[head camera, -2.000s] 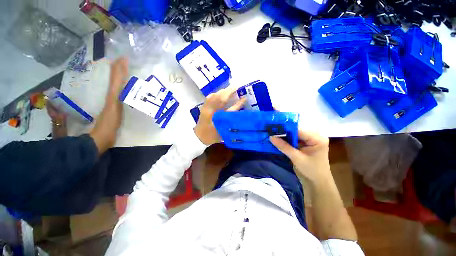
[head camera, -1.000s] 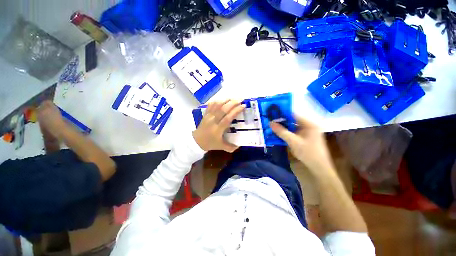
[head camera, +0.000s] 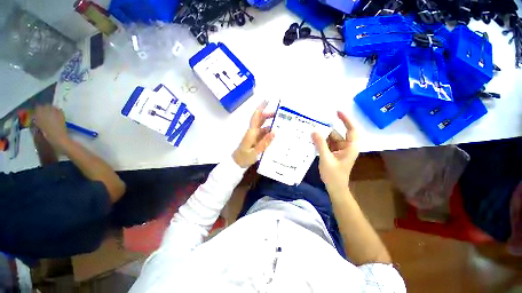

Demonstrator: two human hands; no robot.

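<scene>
A retail box (head camera: 291, 147) is held upright over the table's front edge, its white face with small print towards me and a blue strip along its top. My left hand (head camera: 254, 137) grips its left edge between thumb and fingers. My right hand (head camera: 336, 150) holds its upper right corner, with thumb on the face and fingers raised behind. No blue tray shows at this box; its inside is hidden. A finished-looking box stack (head camera: 223, 75) stands behind, and flat unfilled boxes (head camera: 155, 113) lie fanned at centre-left.
Loaded blue trays (head camera: 424, 77) are jumbled on the right. Tangled black cables (head camera: 214, 18) lie at the upper centre, more at upper right. Clear plastic bags (head camera: 150, 47), a dark rectangle (head camera: 96, 50) and a can (head camera: 96, 15) are upper left. Another person's arm (head camera: 80, 150) is at left.
The blue tray has gone from view at the box. The box now shows its small-print white face instead of the plug-printed face. My right hand has moved to its upper right corner.
</scene>
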